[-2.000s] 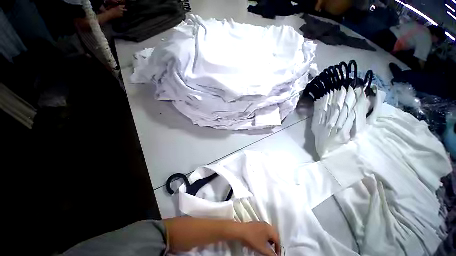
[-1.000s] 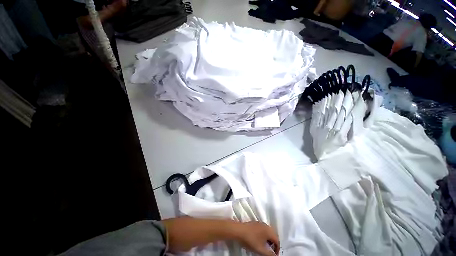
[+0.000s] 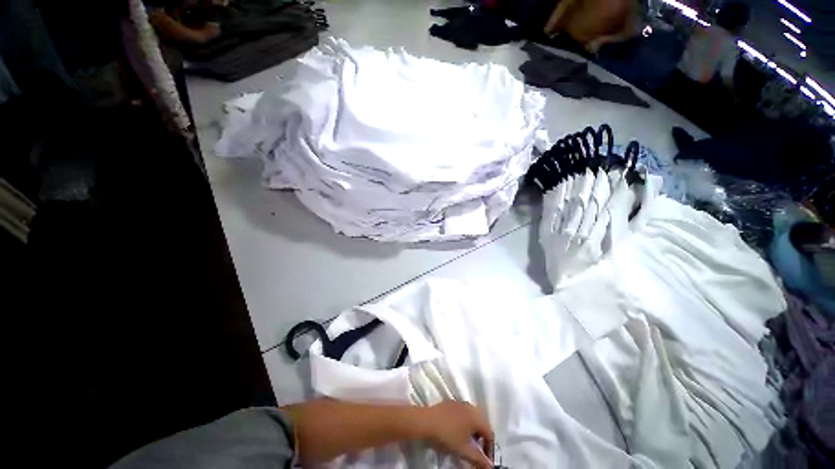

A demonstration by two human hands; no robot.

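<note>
A white shirt [image 3: 458, 321] lies front up on the table, its collar at the left. A black hanger [image 3: 306, 339] is in its neck opening, the hook sticking out to the left. My left hand [image 3: 462, 433] comes in from the lower left, across the shirt below the collar. Its fingers bend down at the shirt front by the bottom edge. A tiny dark or shiny thing shows beside the fingertips, too small to name. The fingertips are partly cut off, so their grip is unclear. My right hand is out of the picture.
A tall heap of white shirts [image 3: 394, 137] stands behind. Hung white shirts [image 3: 705, 302] lie fanned at right, their black hooks [image 3: 575, 154] bunched. Dark garments [image 3: 581, 75] lie at the far end. Plastic and a purple heap [image 3: 810, 366] are at right. People are beyond.
The whole view has shifted, so the table and heaps appear a little further left. My left hand stays at about the same place on the shirt.
</note>
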